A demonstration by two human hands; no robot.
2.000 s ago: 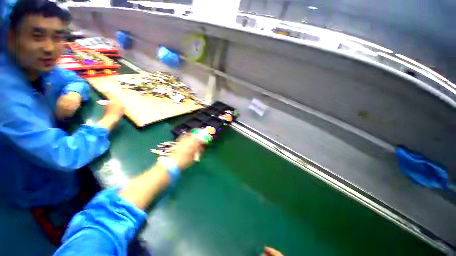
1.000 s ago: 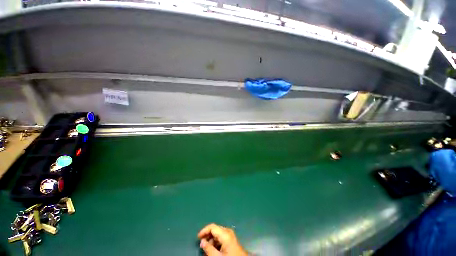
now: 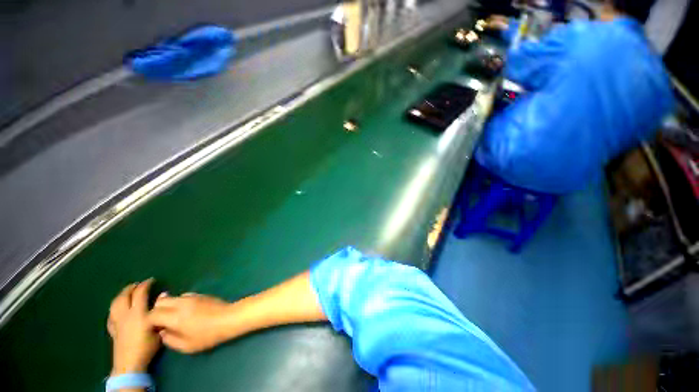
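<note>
My left hand (image 3: 133, 328) is at the lower left over the green bench (image 3: 253, 222), with a pale blue band (image 3: 129, 381) on its wrist. My right hand (image 3: 196, 321) reaches in from the right, its blue sleeve (image 3: 398, 306) pushed up the forearm. The fingers of both hands meet and overlap. Whether anything is held between them is hidden.
A black tray (image 3: 442, 106) lies farther along the bench, with a small shiny part (image 3: 350, 125) nearer. A person in blue (image 3: 575, 107) sits at the right on a blue stool (image 3: 507, 213). A crumpled blue cloth (image 3: 184, 55) hangs on the grey partition (image 3: 176, 115).
The view has swung right, away from the disc tray and fittings heap. My left hand, earlier at the tray and then out of view, is now together with my right hand.
</note>
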